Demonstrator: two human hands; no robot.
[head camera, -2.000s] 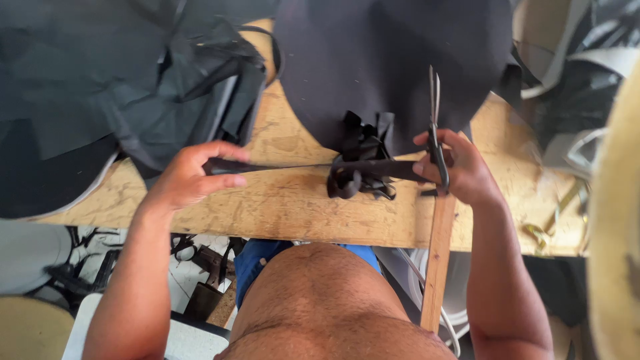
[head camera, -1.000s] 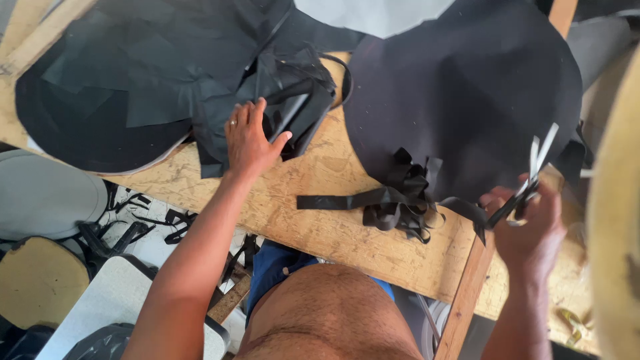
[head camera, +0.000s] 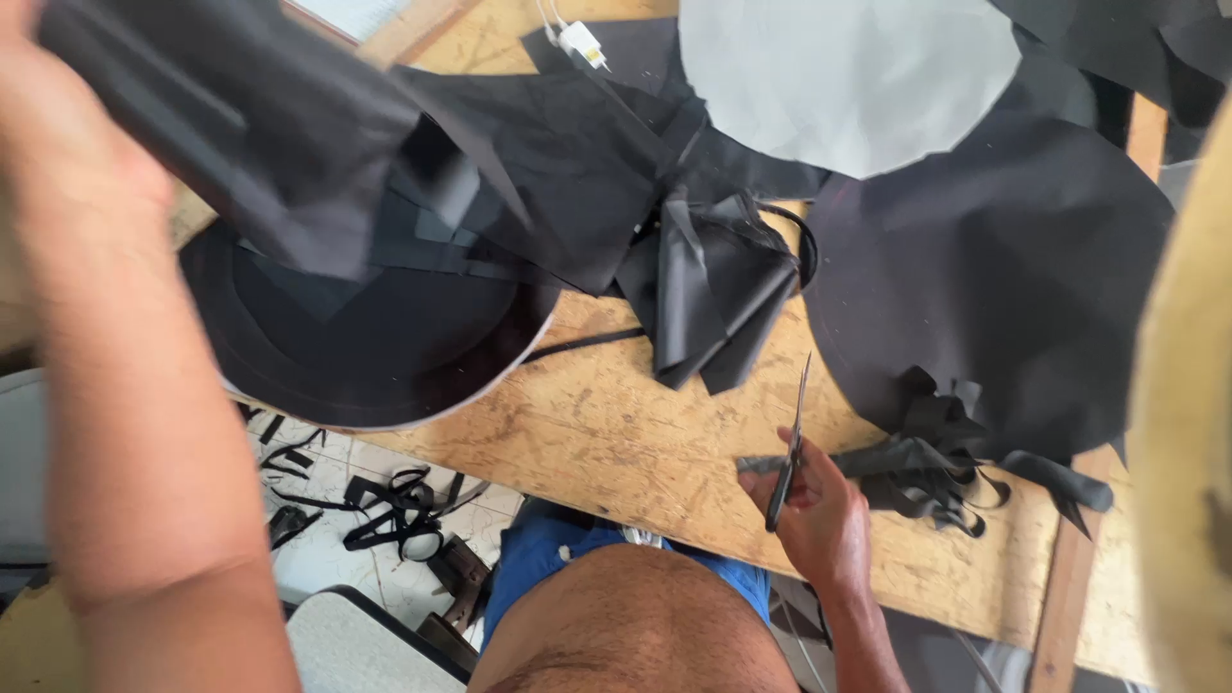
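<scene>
My right hand (head camera: 818, 510) holds a pair of scissors (head camera: 794, 448), blades pointing away from me, beside the end of a black fabric strip (head camera: 881, 456). That strip runs into a tangle of black strips (head camera: 948, 433) at the lower edge of a large dark rounded fabric piece (head camera: 1020, 260). At the upper left my left hand (head camera: 82, 144) is raised, blurred and partly out of view, against a lifted sheet of black material (head camera: 250, 125); its fingers are hidden. Beneath the sheet lies a black round piece with a pale rim (head camera: 385, 375). Folded black material (head camera: 717, 289) rests mid-table.
A grey-white rounded sheet (head camera: 847, 77) lies at the back, near a white plug adapter (head camera: 582, 43). The wooden table (head camera: 616, 462) has its front edge by my waist. Black scraps (head camera: 404, 510) litter the tiled floor, beside a light-topped seat (head camera: 371, 645). A yellowish object fills the right edge.
My left hand has moved from the folded black material to the upper left, where a black sheet is now lifted. My right hand, with the scissors, has come to the near end of the strip.
</scene>
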